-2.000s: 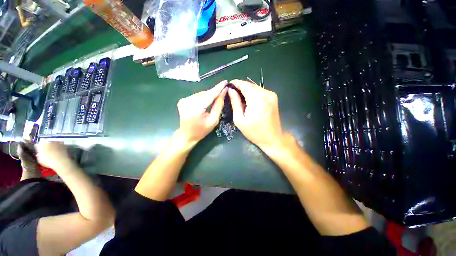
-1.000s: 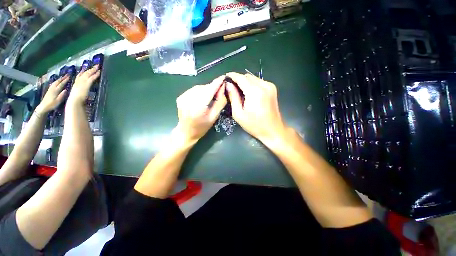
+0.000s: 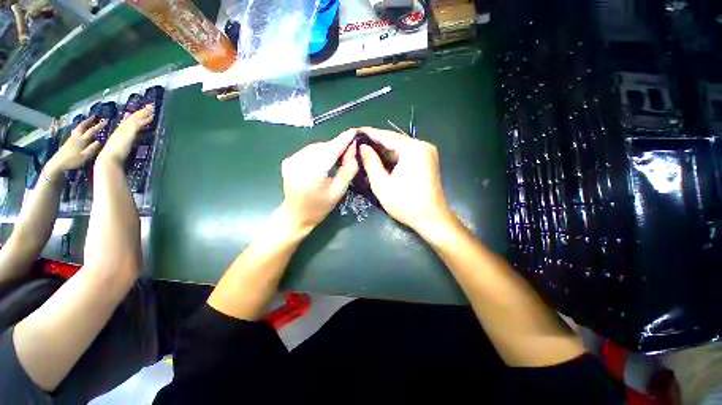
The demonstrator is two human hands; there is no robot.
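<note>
A small black phone housing is held between the fingertips of both hands above the green bench, mostly hidden by the fingers. My left hand grips it from the left. My right hand grips it from the right. A loose pile of tiny clear or silvery fittings lies on the bench just below the hands. Thin tweezers show partly beyond my right hand, their lower part hidden.
Stacked glossy black blister trays stand at the right. A metal rod lies beside a clear plastic bag. An orange bottle is at the back. At the left, another person's hands rest on a phone tray.
The other person's hands have moved to the phones in the left tray, and that tray has shifted left and nearer. My hands hold the housing in nearly the same place.
</note>
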